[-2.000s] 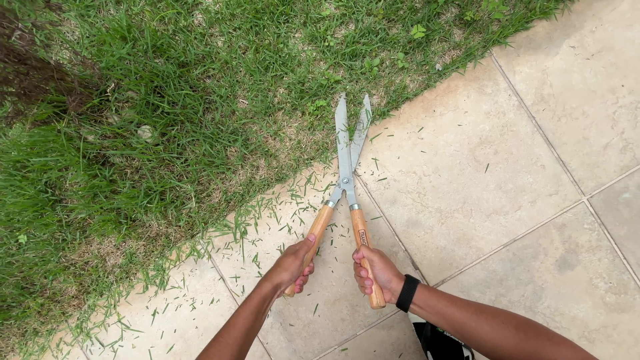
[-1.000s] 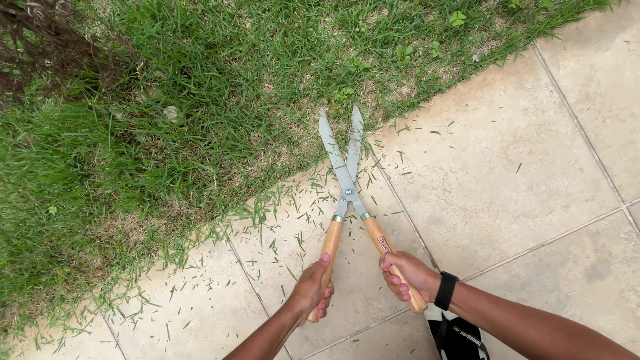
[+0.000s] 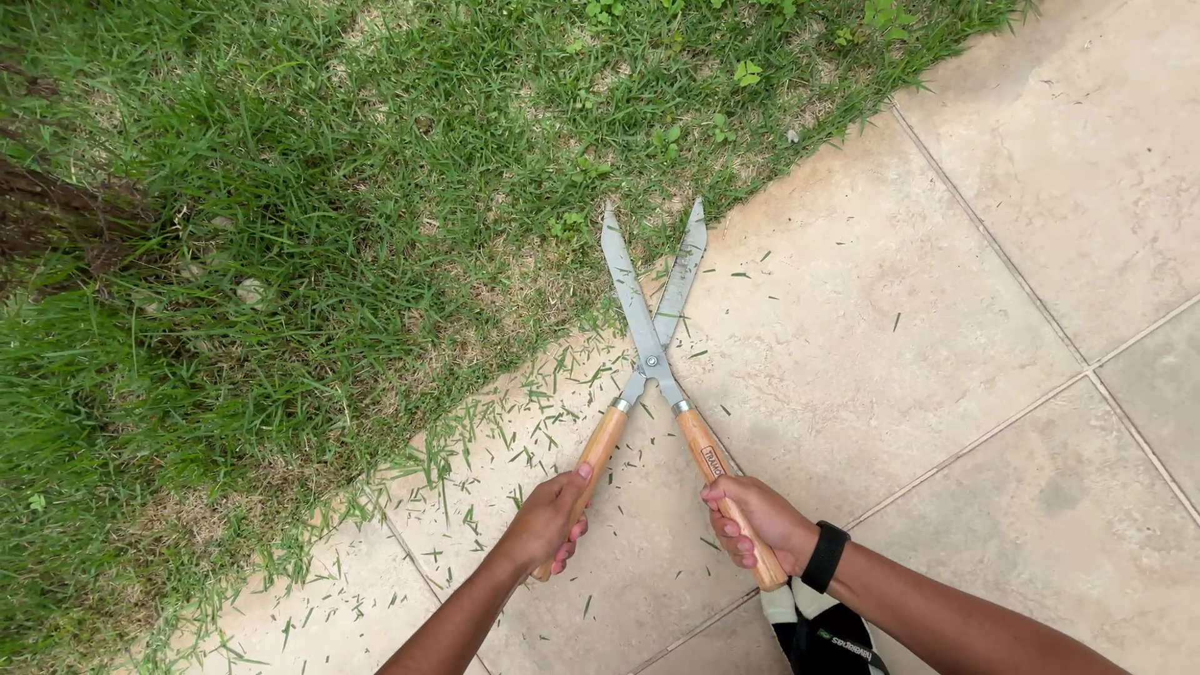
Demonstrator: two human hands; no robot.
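Observation:
A pair of hedge shears [image 3: 652, 360] with grey metal blades and two wooden handles is held out in front of me, the blades spread in a V. My left hand [image 3: 553, 523] grips the left handle near its end. Around the right handle, which bears writing, my right hand [image 3: 755, 527] is closed, a black band on its wrist. The left blade's tip lies over the lawn's edge, and the right tip is at the border of grass and paving. Bits of cut grass cling to the right blade.
Green grass [image 3: 356, 216] fills the upper left, with a brown dry plant [image 3: 56, 211] at the left edge. Pale stone tiles [image 3: 844, 337] spread along the right and bottom, strewn with grass clippings [image 3: 525, 412] near the lawn. A black and white shoe or sock [image 3: 825, 637] shows at the bottom.
Between the first frame and now the shears' blades and handles have spread wider apart. Both hands have kept their grip on the handles.

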